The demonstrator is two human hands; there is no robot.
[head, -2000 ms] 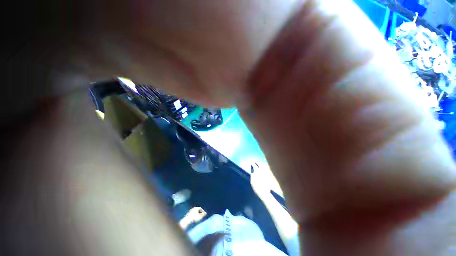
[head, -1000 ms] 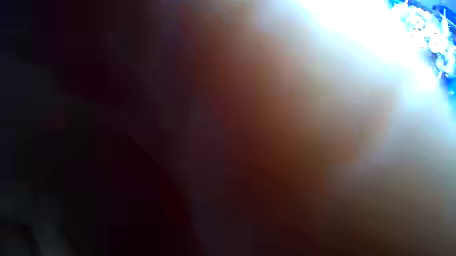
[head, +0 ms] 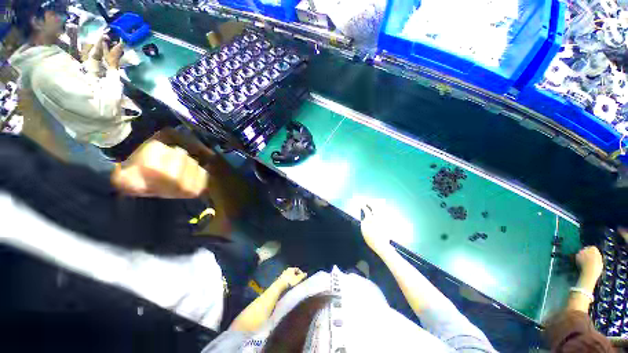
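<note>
My left hand is small in view, low in front of my light shirt, its fingers curled. My right hand is at the near edge of the green bench mat. A small dark mark shows at its fingertips; I cannot tell if it is held. Small black parts lie in loose groups on the mat to the right. A black coiled bundle lies beside a stack of black trays whose pockets hold round silvery parts.
A person in a dark jacket stands close at left, fist raised. Another person in cream is farther left. Another person's hand is at right by a black tray. Blue bins with white parts stand behind a dark channel.
The large blurred fingers and dark shape that covered the camera are gone. The bench, trays and people now show clearly, and the dark-jacketed person's fist is at left.
</note>
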